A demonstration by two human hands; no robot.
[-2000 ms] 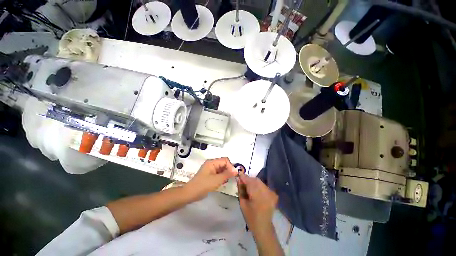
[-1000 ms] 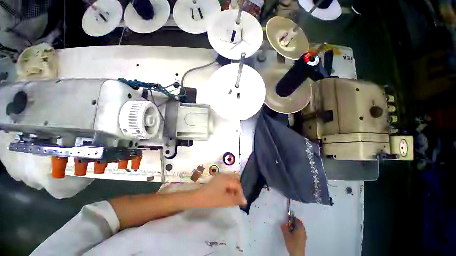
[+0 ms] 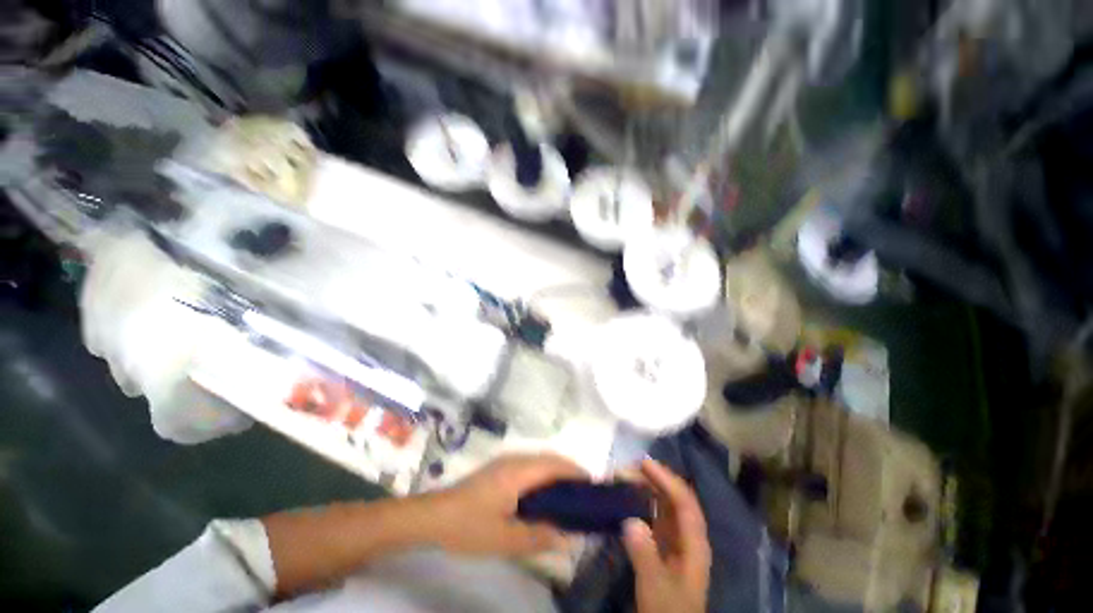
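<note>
A navy thread cone (image 3: 585, 507) lies sideways between my two hands, low in the middle of the blurred picture. My left hand (image 3: 509, 509) is closed around its left end. My right hand (image 3: 674, 539) is at its right end, with fingers and thumb around that end. No thread strand can be made out. Part of the dark garment panel (image 3: 740, 527) hangs just right of my right hand.
The white sewing machine (image 3: 348, 287) with orange pieces (image 3: 348, 411) stands left. White holder discs (image 3: 651, 374) run behind. Another navy cone (image 3: 761, 381) stands by the beige machine (image 3: 863, 497) at right. A white fabric pile (image 3: 150, 341) hangs at far left.
The view has turned and blurred. My hands were apart, the right one low with a small dark tool; now they are together at a navy cone. The tool no longer shows.
</note>
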